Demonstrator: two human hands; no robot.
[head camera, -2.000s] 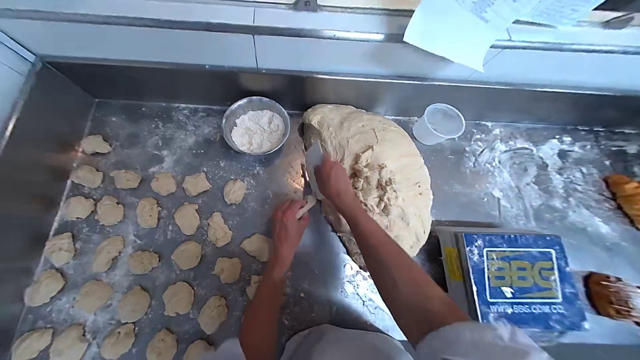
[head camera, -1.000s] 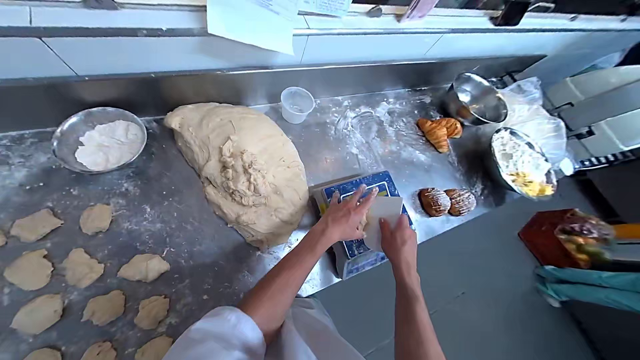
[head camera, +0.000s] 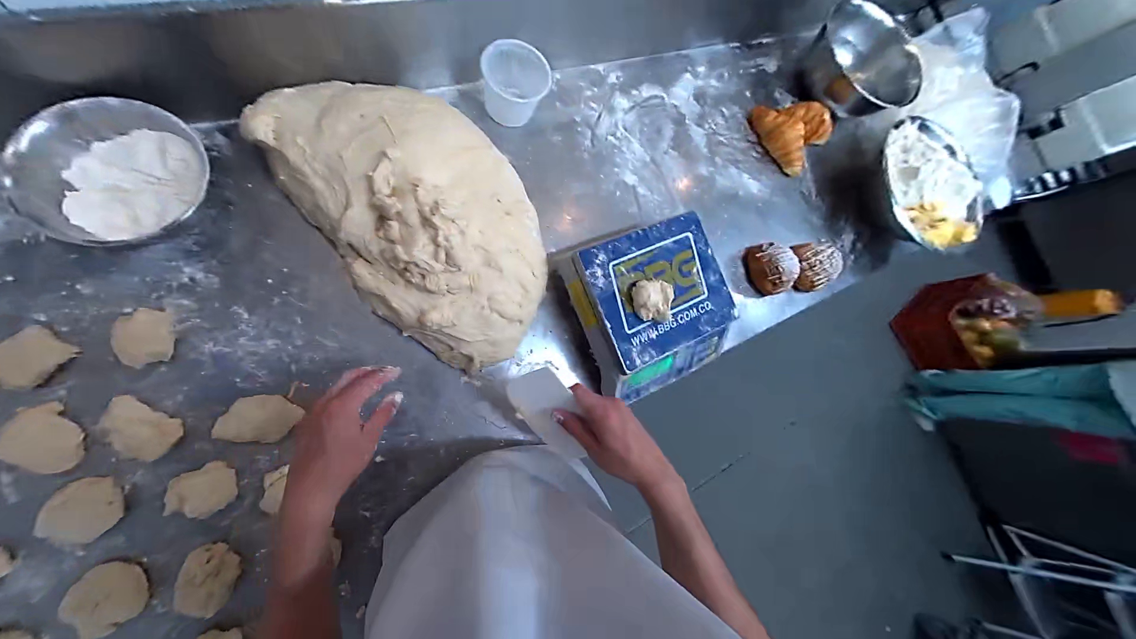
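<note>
My right hand (head camera: 612, 435) grips a white plastic dough scraper (head camera: 546, 408), just left of a blue-topped digital scale (head camera: 621, 257). A small lump of dough (head camera: 653, 299) sits on the scale. My left hand (head camera: 346, 426), empty with its fingers apart, hovers over the floured steel worktop, below a large mound of dough (head camera: 479, 213). Flattened dough pieces (head camera: 257, 418) lie spaced out to the left; my left forearm partly covers some of them.
A steel bowl of flour (head camera: 133, 182) stands left, a clear plastic cup (head camera: 515, 82) behind the mound. Croissant-like pastry (head camera: 788, 135), sugar-dusted buns (head camera: 792, 267), a steel pot (head camera: 863, 62) and a bowl of white and yellow food (head camera: 932, 186) stand right, near the worktop's edge.
Both hands were over the scale a second ago; they have moved left, away from it. The dough lump on the scale is now uncovered. The view has shifted.
</note>
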